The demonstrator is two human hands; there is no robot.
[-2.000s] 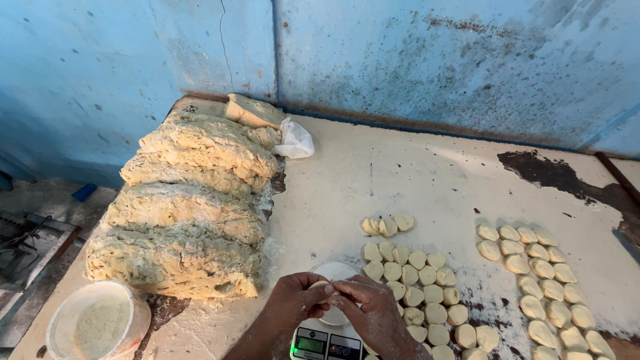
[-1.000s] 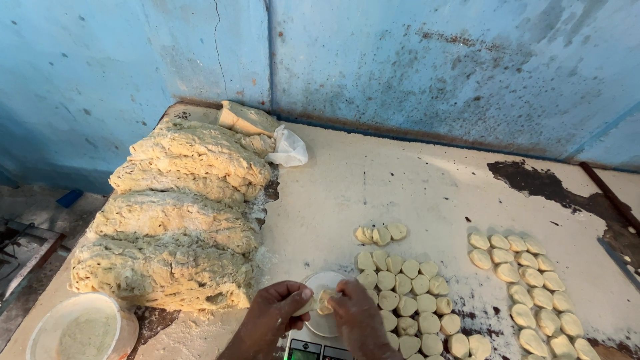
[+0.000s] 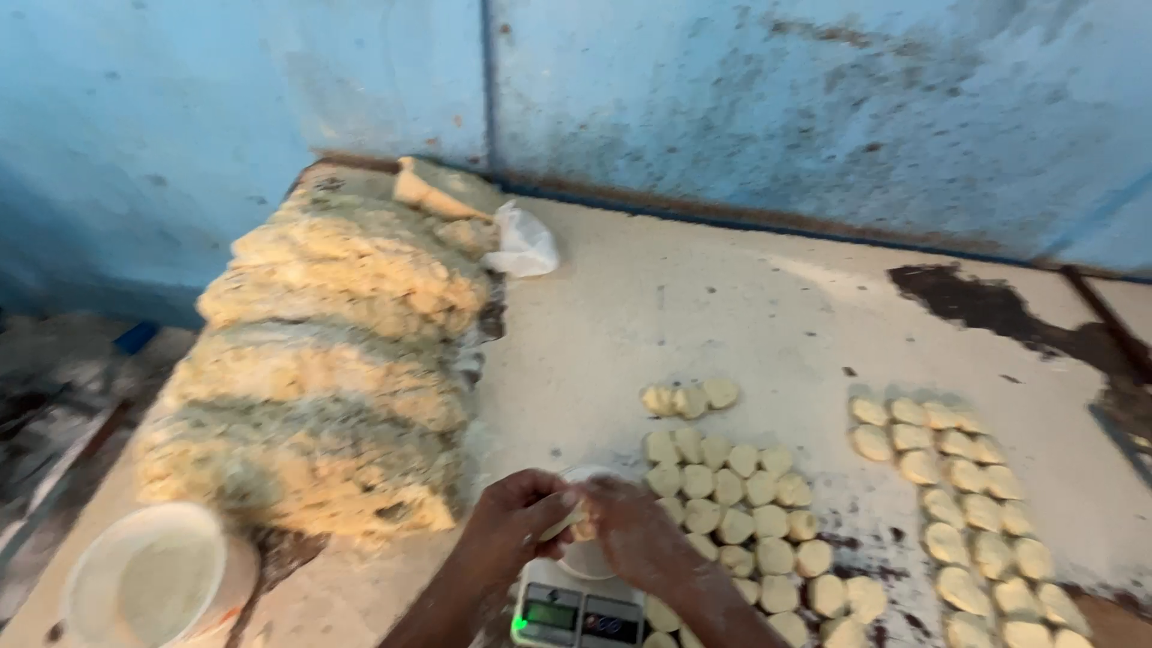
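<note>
My left hand [image 3: 517, 522] and my right hand [image 3: 630, 526] meet over a white round dish [image 3: 589, 560] on a digital kitchen scale [image 3: 576, 616] with a green light. A small piece of dough [image 3: 576, 522] is pinched between the fingers of both hands, partly hidden by them. Right of my hands lie rows of small flattened dough pieces [image 3: 733, 526], with a short row [image 3: 691, 399] above them. A large mass of dough in thick rolls [image 3: 315, 378] lies to the left.
A white plastic tub [image 3: 162, 576] with pale contents stands at the lower left. More dough pieces [image 3: 985, 513] lie at the right. A white plastic bag [image 3: 525, 241] sits beside the dough mass, near the blue wall [image 3: 765, 117]. A dark bare patch [image 3: 972, 306] marks the table at the right.
A second ago my hands were apart above the dish, with dough between them; now they are together.
</note>
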